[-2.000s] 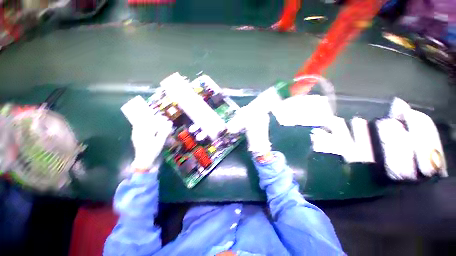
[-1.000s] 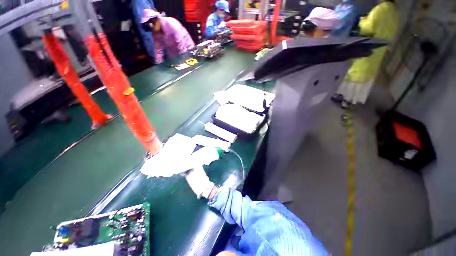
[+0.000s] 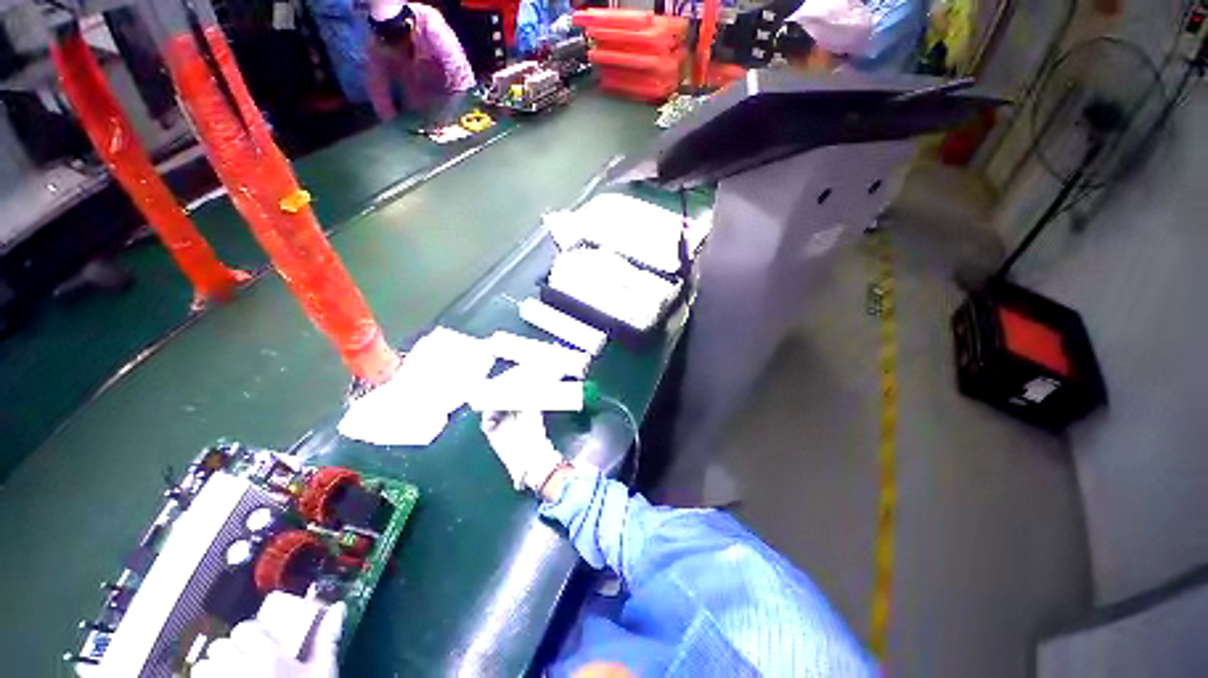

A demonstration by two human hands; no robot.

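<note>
A circuit board with a long pale heatsink and two red-brown coils is at the lower left. My left hand, white-gloved and cut off by the bottom edge, grips its near side beside the coils. My gloved right hand is at the white papers, fingertips against the lower side of the glue syringe. Its green cap points right with a clear hose. Glare hides whether the fingers still hold it.
A spare glue tube lies beyond the syringe, near a black box of white items. An orange-wrapped post stands behind the papers. A grey stand is at the bench's right edge. People work at the far belt.
The view has swung right since the first frame. My right hand has moved from the board to the papers with the syringe. The board has turned since a second ago, and my left hand has come into view.
</note>
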